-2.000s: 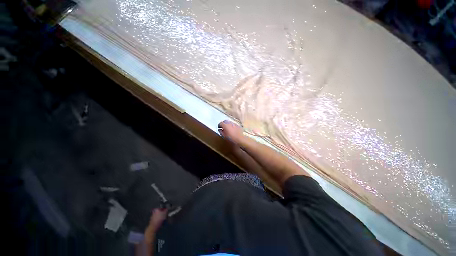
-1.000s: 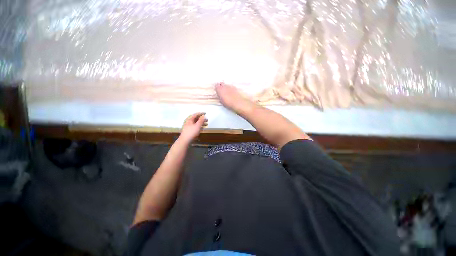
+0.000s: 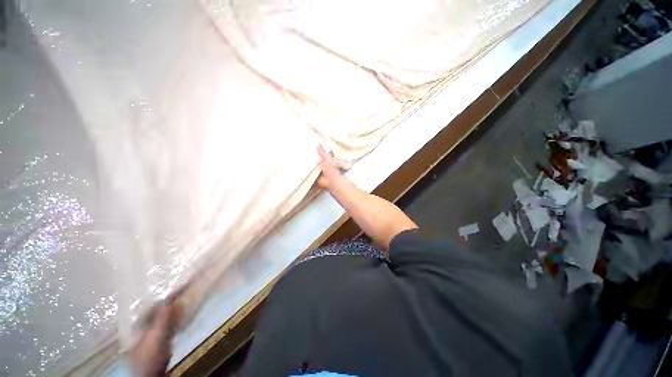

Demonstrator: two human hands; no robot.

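Note:
Pale beige sequin fabric [image 3: 206, 125] covers the table, glaring white near the middle and glittering at the lower left. Its rippled edge lies along the white underlay paper [image 3: 435, 143]. My right hand [image 3: 326, 171] is at the fabric edge in the middle, with folds at its fingers; whether it pinches the cloth is not clear. My left hand [image 3: 156, 337] is blurred at the lower left, at the fabric edge. The cloth above it looks drawn into a fold, but its fingers cannot be made out.
The brown table edge [image 3: 471, 118] runs diagonally from lower left to upper right. A yellow-tan wooden ruler [image 3: 228, 324] lies along it at the lower left. Paper and cloth scraps [image 3: 582, 206] litter the grey floor at the right, below a pale pillar [image 3: 634, 99].
The view has turned to the right along the table. My left hand has moved from over the white strip to the fabric edge at the lower left. My right hand remains at the edge.

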